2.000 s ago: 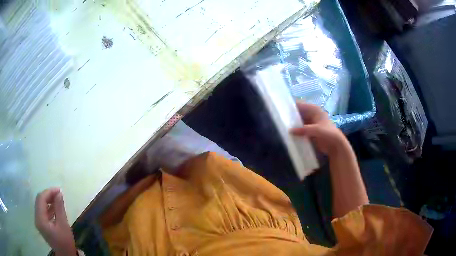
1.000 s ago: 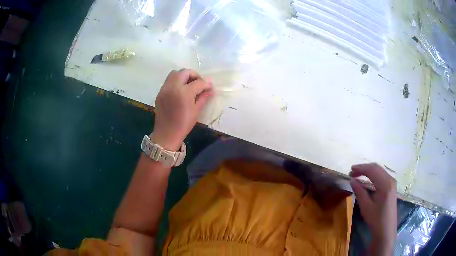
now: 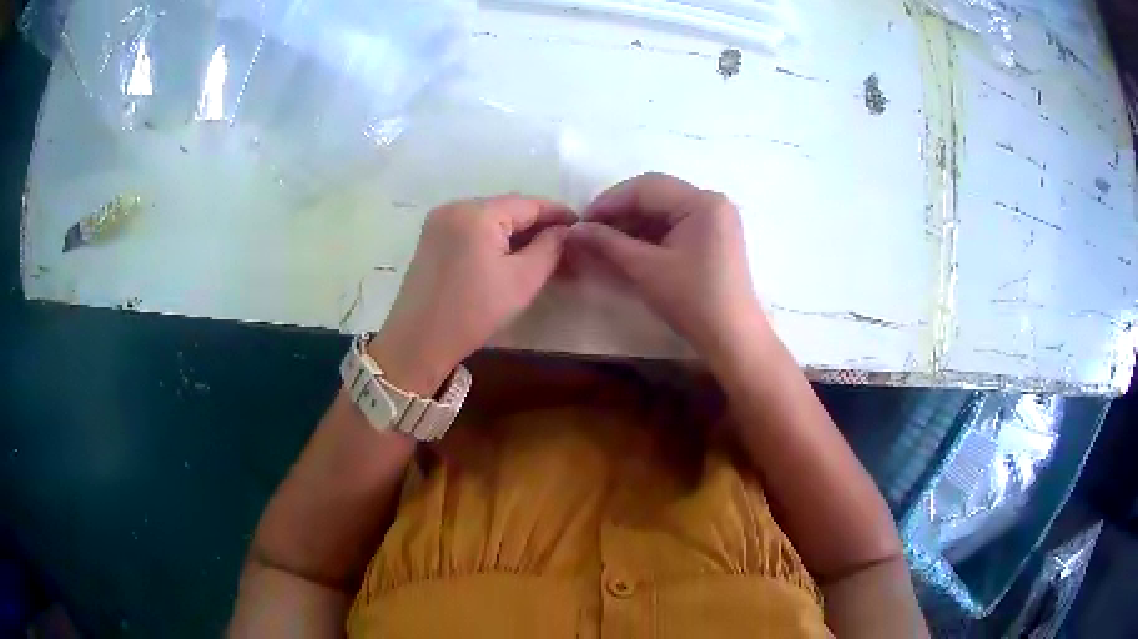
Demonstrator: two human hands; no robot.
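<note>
My left hand, with a pale link-type watch on its wrist, and my right hand meet over the near part of the table. Thumbs and fingertips of both hands pinch together at one spot. A thin, see-through small clear bag shows faintly at and just beyond the fingertips. Its outline is hard to see, and I cannot tell whether anything is in it.
The worn off-white table bears white sticks at the far edge, large clear plastic at far left and a utility knife near the left edge. A blue-edged bin with shiny clear packs stands below right.
The filled bag held by my right hand over the bin is out of my hand. The view has swung to the table. Both hands have come together at the fingertips over a thin clear bag.
</note>
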